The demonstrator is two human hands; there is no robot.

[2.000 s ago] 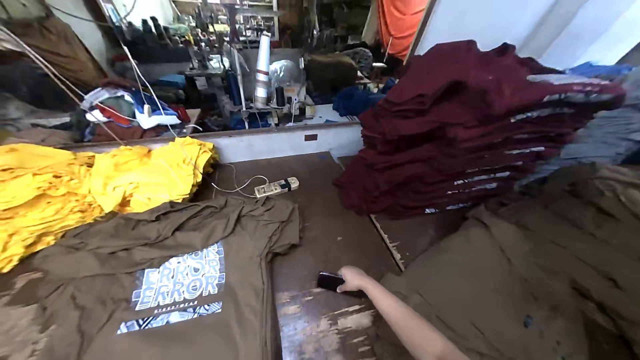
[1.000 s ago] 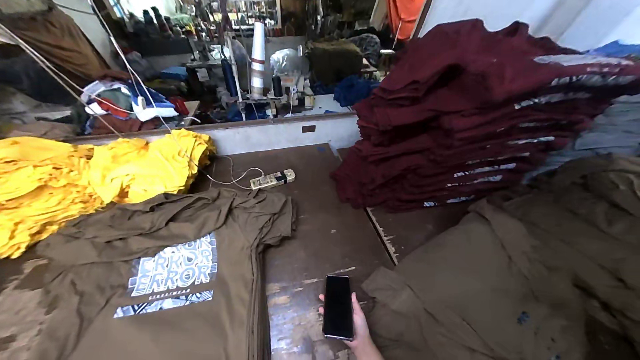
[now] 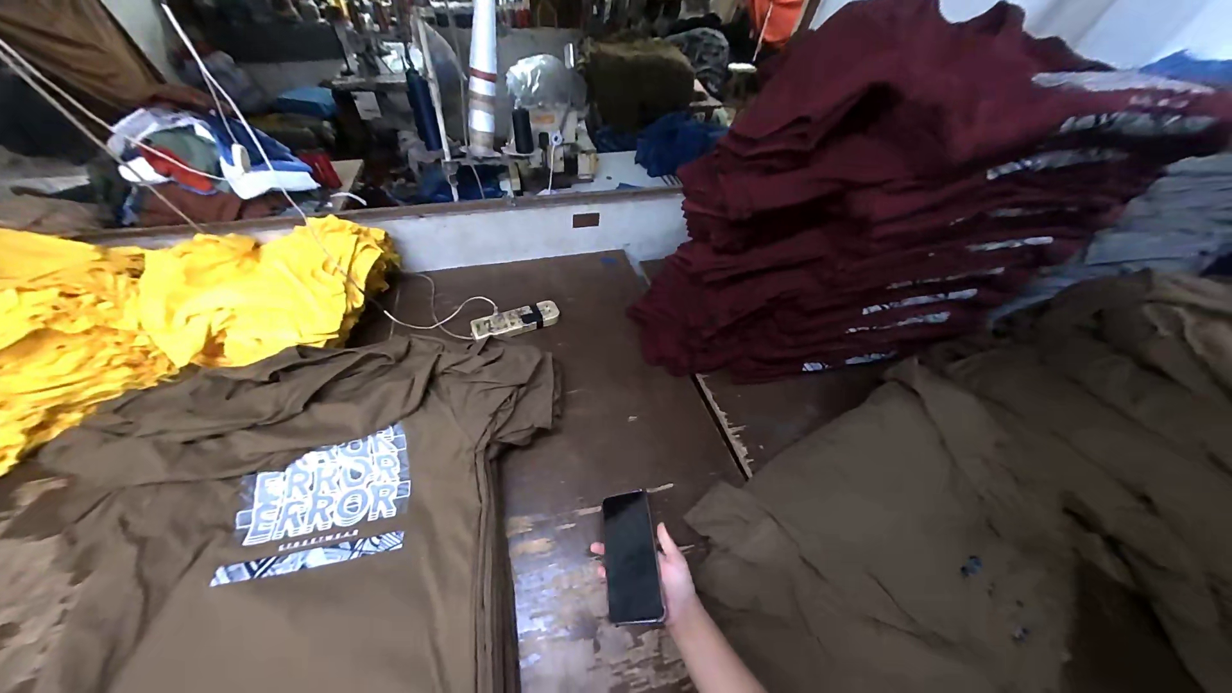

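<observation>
My right hand (image 3: 678, 576) holds a smartphone (image 3: 632, 558) with a dark screen facing up, thumb along its right edge and fingertips showing at its left. It is over the worn dark wooden table (image 3: 597, 414), between two lots of brown cloth. On the left lies a stack of brown T-shirts (image 3: 404, 597) with a blue and white print on the top one. To the right of the hand is a heap of brown fabric (image 3: 866, 539). My left hand is out of the frame.
Yellow garments (image 3: 260, 289) are piled at the left. A tall stack of maroon printed shirts (image 3: 847, 212) stands at the back right. A power strip (image 3: 515, 320) with a white cord lies near the back. Beyond the low white ledge (image 3: 481, 236) are thread cones (image 3: 483, 87) and sewing equipment.
My right hand has turned the phone from lying low and sideways to upright in view, its dark screen now facing me. The shirt piles have not changed.
</observation>
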